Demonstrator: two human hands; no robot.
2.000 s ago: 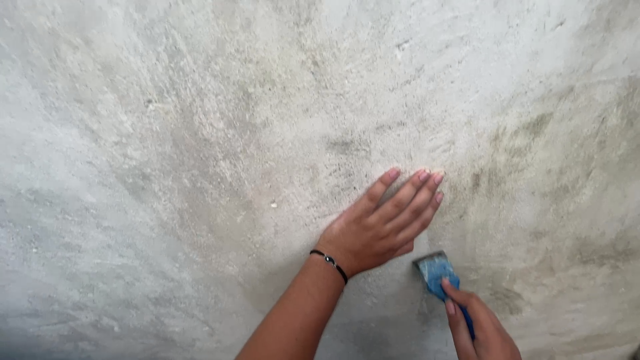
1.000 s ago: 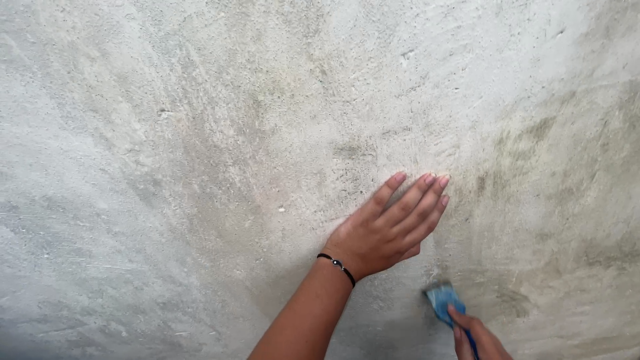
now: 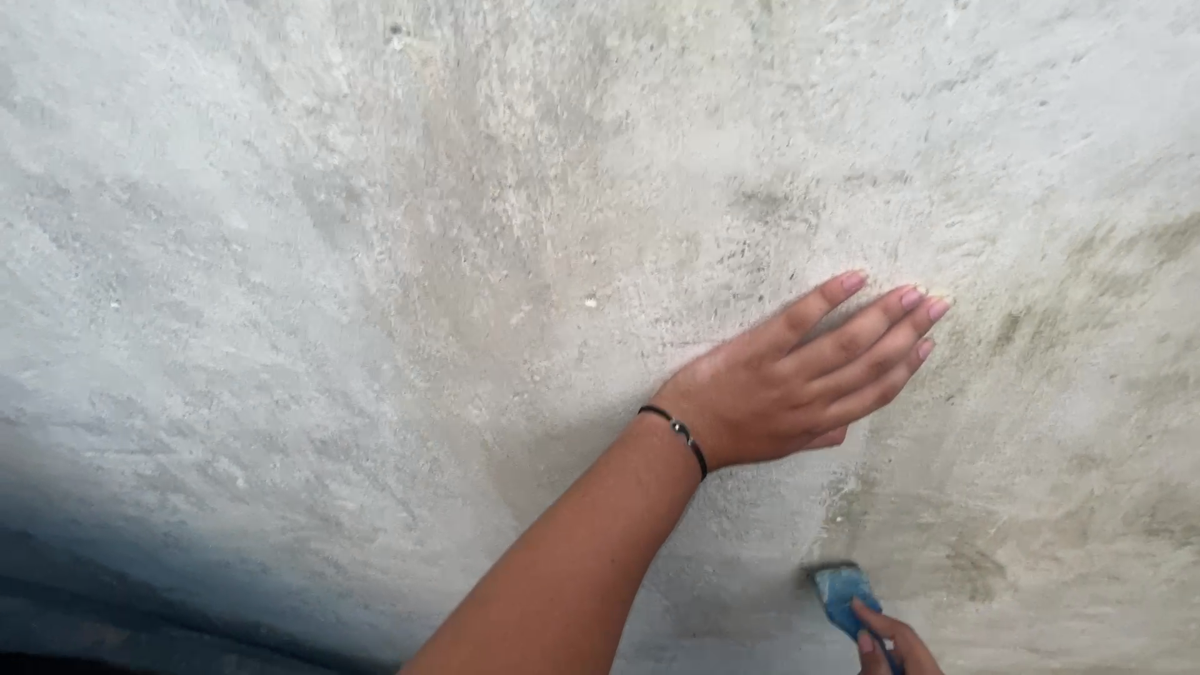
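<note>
My left hand (image 3: 797,375) lies flat against a rough, stained plaster wall (image 3: 469,234), its fingers slightly apart and pointing to the upper right. A thin dark bracelet (image 3: 677,427) circles that wrist. Below it, near the bottom edge, my right hand (image 3: 895,642) is closed around the handle of a blue scraper-like tool (image 3: 842,595). The tool's far edge meets the wall beside a darker patch; whether it ends in a blade or bristles is unclear. Only the fingers of my right hand show, as the frame cuts off the rest.
Greenish-brown stains (image 3: 1012,328) mark the wall on the right. A dark band (image 3: 141,619) runs along the lower left corner, too shadowed to make out.
The blue tool and my right hand have moved down the wall, farther from my left hand. My left hand stays pressed to the wall. The view has shifted a little.
</note>
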